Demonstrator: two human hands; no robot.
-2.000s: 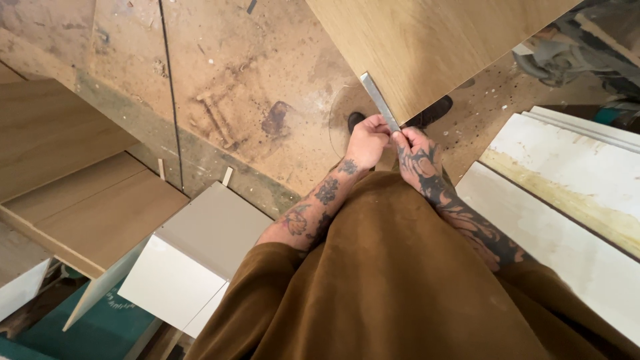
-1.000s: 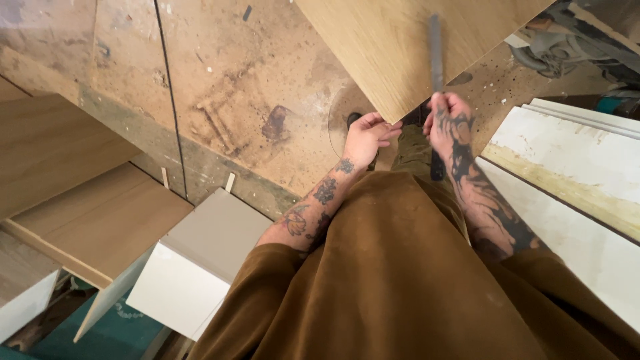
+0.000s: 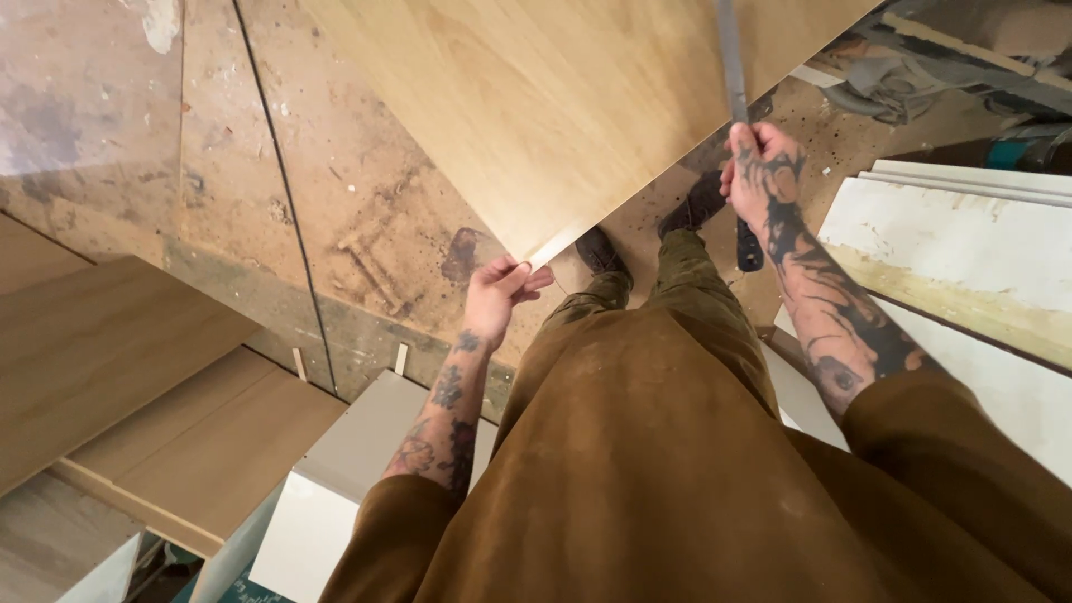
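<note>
A wood-grain panel (image 3: 536, 100) reaches in from the top, one corner pointing toward me. At that corner my left hand (image 3: 501, 293) pinches the panel between thumb and fingers; a pale strip shows along the edge there. My right hand (image 3: 764, 167) grips a long flat metal file (image 3: 730, 59) beside the panel's right edge. The blade points away from me, over the panel in this view, and its dark handle (image 3: 748, 247) sticks out below my fist. Whether the file touches the panel, I cannot tell.
Wood-grain boards (image 3: 126, 352) and a white box-like piece (image 3: 314, 511) stand at the left. White boards (image 3: 946, 243) are stacked at the right. My shoes (image 3: 599, 251) rest on the stained floor (image 3: 377, 193) beneath the panel.
Two seconds ago both hands were together at the panel's corner with the file. My right hand has since moved right with the file, while my left hand has stayed by the corner.
</note>
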